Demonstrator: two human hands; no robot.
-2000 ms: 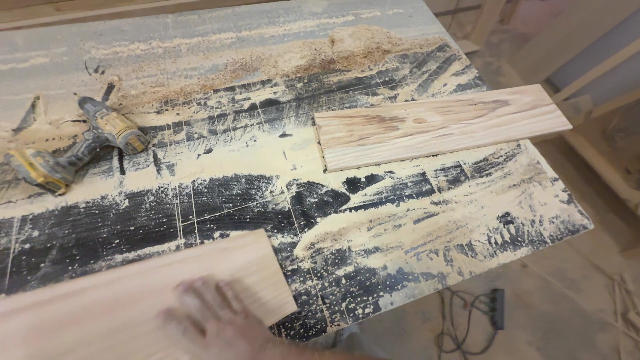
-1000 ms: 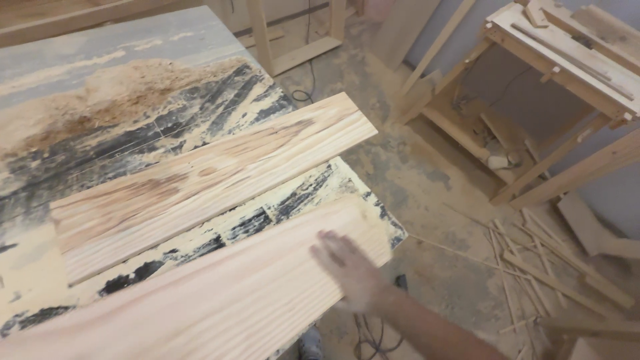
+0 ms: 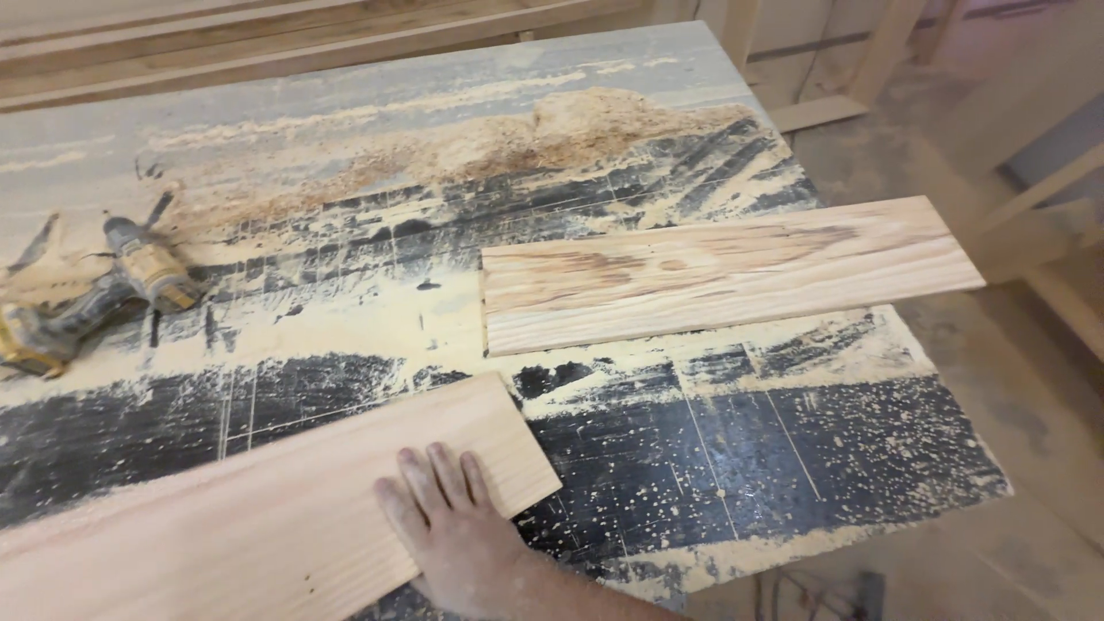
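Note:
My right hand [image 3: 466, 526] lies over the near edge of a pale wooden board [image 3: 259, 509], close to its right end. Its fingers are spread on the top face; the thumb is mostly hidden at the near edge. The board reaches out of view at the lower left. My left hand is not in view. Beyond, a second wooden board [image 3: 724, 276] with darker streaked grain lies on the dusty tabletop [image 3: 776, 466] and overhangs its right edge.
A dusty yellow and black cordless power tool [image 3: 147, 267] lies on its side at the left. A heap of sawdust [image 3: 586, 121] runs along the far part of the tabletop. Wooden framing stands behind. A dark cable [image 3: 802, 595] lies on the floor below the near right edge.
From one second ago, my right hand and the pale board have moved left, away from the table's right corner. More bare dark surface shows there than two seconds ago. The view has swung right and back.

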